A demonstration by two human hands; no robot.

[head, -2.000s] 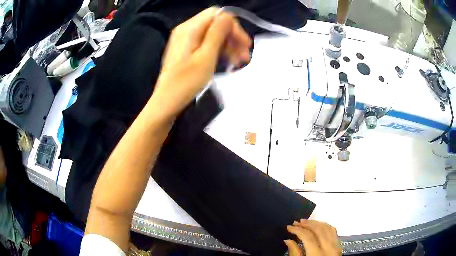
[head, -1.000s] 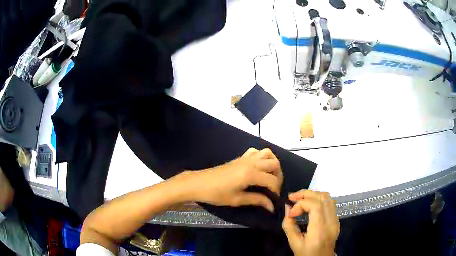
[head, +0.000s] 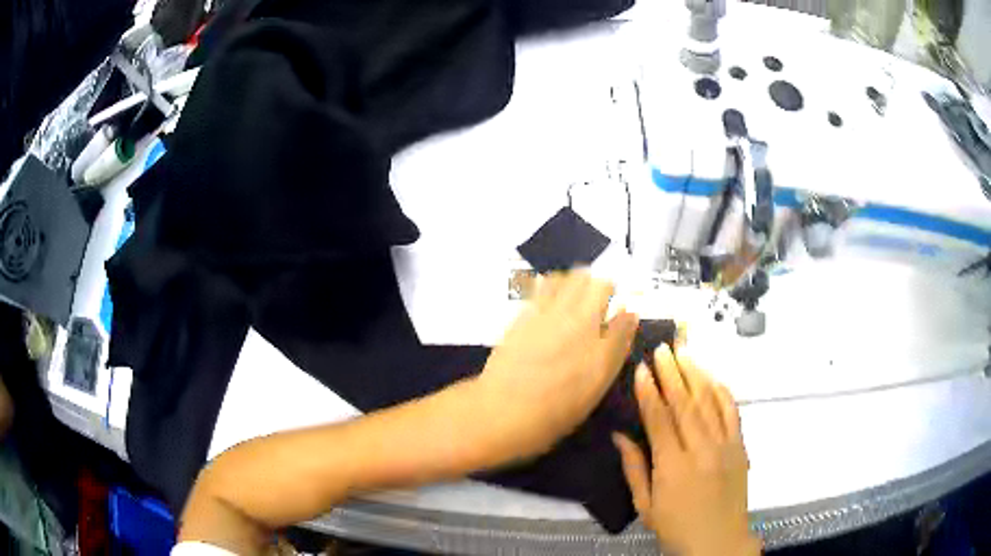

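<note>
The black garment lies heaped on the white table left of the machine. Its long narrow sleeve-like section runs right, under my left forearm, to both hands. My left hand lies on the sleeve end, fingers pointing up and partly blurred. My right hand lies on the right side of the sleeve end, fingers on the cloth, just below the needle area. A small black square lies flat on the table, just above my left fingertips.
The white sewing machine with a blue stripe stands at the right. A grey panel with a round grille and a white-green spool-like item are at the far left. A blue crate is below the ruler-marked table edge.
The sleeve end and both hands have moved up from the table edge towards the needle area. Earlier, my left hand was raised over the garment and the square was not lying on the table.
</note>
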